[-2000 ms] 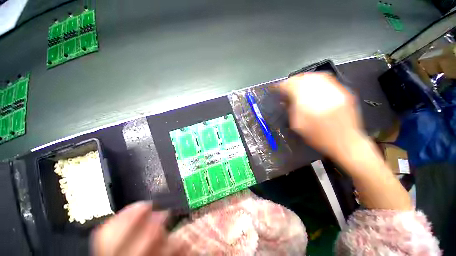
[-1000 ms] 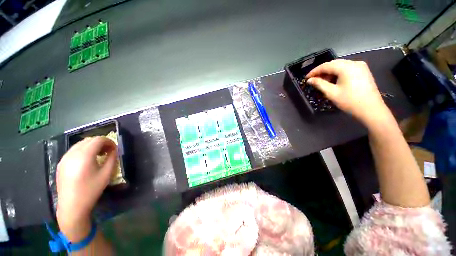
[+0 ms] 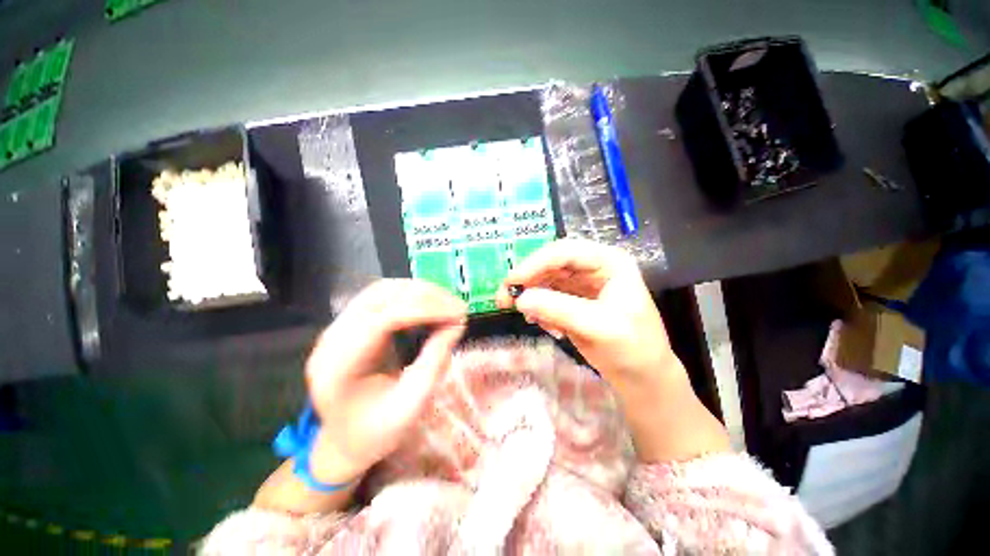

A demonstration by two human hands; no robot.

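Note:
A green PCB panel [image 3: 461, 206] lies on the black mat, its near edge partly behind my hands. My right hand [image 3: 592, 310] pinches a small black component [image 3: 515, 291] between thumb and fingers over the panel's near right edge. My left hand [image 3: 385, 364], with a blue wrist strap [image 3: 307, 451], is just left of it with thumb and fingertips pinched together; whatever they hold is too small to tell. The left parts bin [image 3: 258, 217] holds cream parts [image 3: 208, 234]. The right parts bin [image 3: 706, 119] holds dark, shiny leaded parts [image 3: 765, 152].
A blue marker pen [image 3: 614, 163] lies on clear packing tape [image 3: 575, 141] right of the panel. The conveyor belt [image 3: 434, 54] beyond carries other green panels [image 3: 35, 103]. Loose leaded parts [image 3: 881, 179] lie right of the right bin. Cardboard boxes [image 3: 879, 326] stand at the lower right.
Both hands have left the bins and come together at the panel's near edge. A black component now shows in my right fingertips. The camera view has shifted, and the belt's panels appear further left.

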